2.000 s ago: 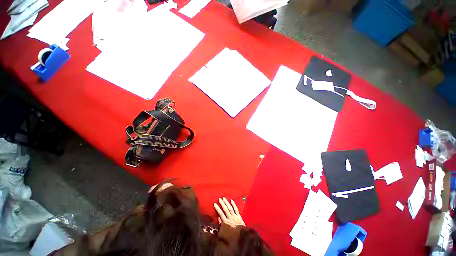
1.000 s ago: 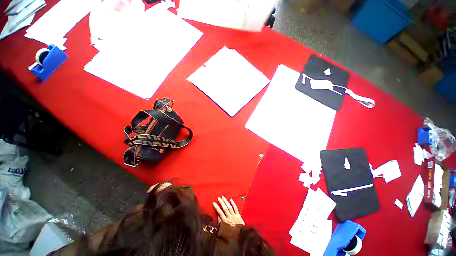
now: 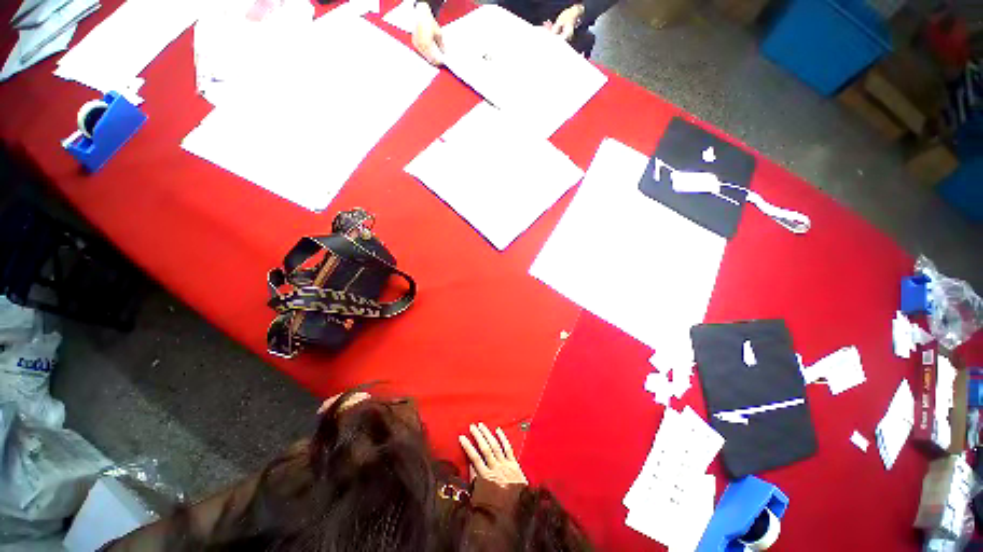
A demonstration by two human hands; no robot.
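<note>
The dark handbag (image 3: 361, 289) lies on the red cloth, its wide patterned strap coiled over it. My right hand (image 3: 494, 455) rests flat on the cloth at the table's near edge, fingers apart, holding nothing. My left hand (image 3: 345, 403) shows only as a small patch at the table edge, left of dark hair; the rest is hidden. Neither hand touches the bag. A square white sheet stack (image 3: 496, 175) lies beyond the bag, and a large white sheet (image 3: 636, 243) lies to its right.
Across the table, another person's hands (image 3: 429, 41) hold a white sheet (image 3: 525, 67). Black flat pieces (image 3: 755, 399), loose papers (image 3: 677, 474) and a blue tape dispenser (image 3: 744, 515) lie right. Another blue dispenser (image 3: 106, 132) stands far left. Cartons (image 3: 940, 399) crowd the right end.
The person across has brought a white sheet down onto the table, overlapping the square stack's far corner, and their hands now show. My hands and the bag have not visibly moved.
</note>
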